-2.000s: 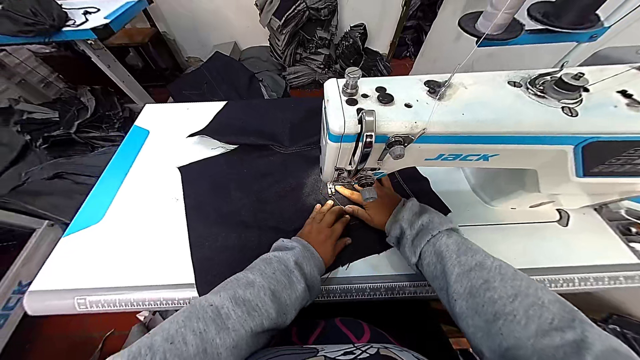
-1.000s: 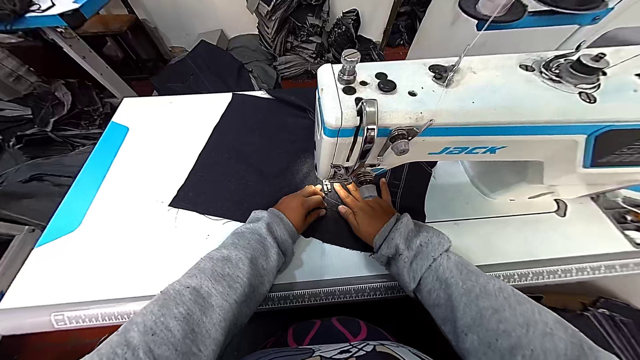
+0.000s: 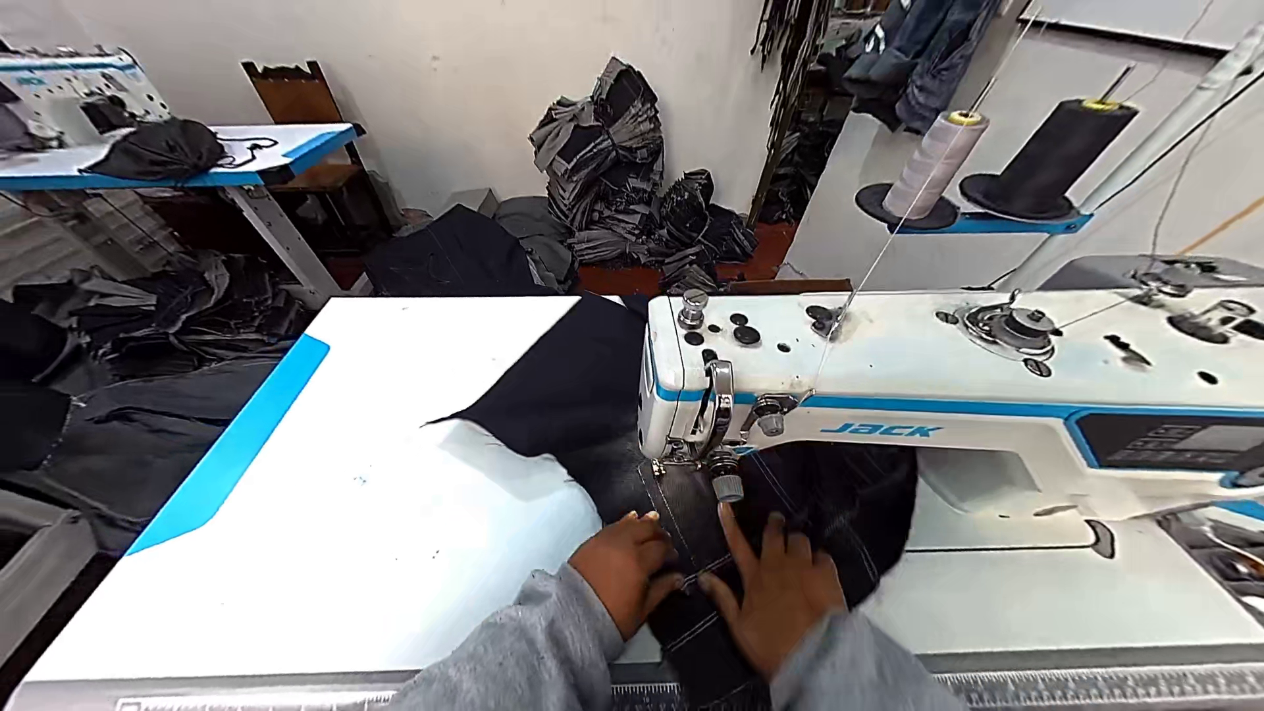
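A dark denim piece with pale stitch lines [image 3: 583, 395] runs under the head of a white Jack sewing machine [image 3: 859, 365] and over the table's front edge. My left hand [image 3: 627, 573] rests on the cloth's left edge, fingers bent and thumb pointing inward. My right hand [image 3: 780, 592] lies on the stitched part with its fingers spread, the index finger just below the grey knob by the presser foot [image 3: 660, 466]. Cloth also lies beneath the machine arm. Whether the left fingers pinch the cloth is hard to tell.
Thread cones [image 3: 933, 168] stand on a holder behind the machine. Bundles of dark cloth [image 3: 607, 148] lean against the wall. Dark fabric [image 3: 148, 395] is heaped left of the white table [image 3: 395, 513]. Another sewing table [image 3: 267, 163] is at the back left.
The cloth has been turned and shifted, with stitched lines now showing in front of the presser foot. Both hands have moved back from the foot toward the table's front edge. The view has tilted up.
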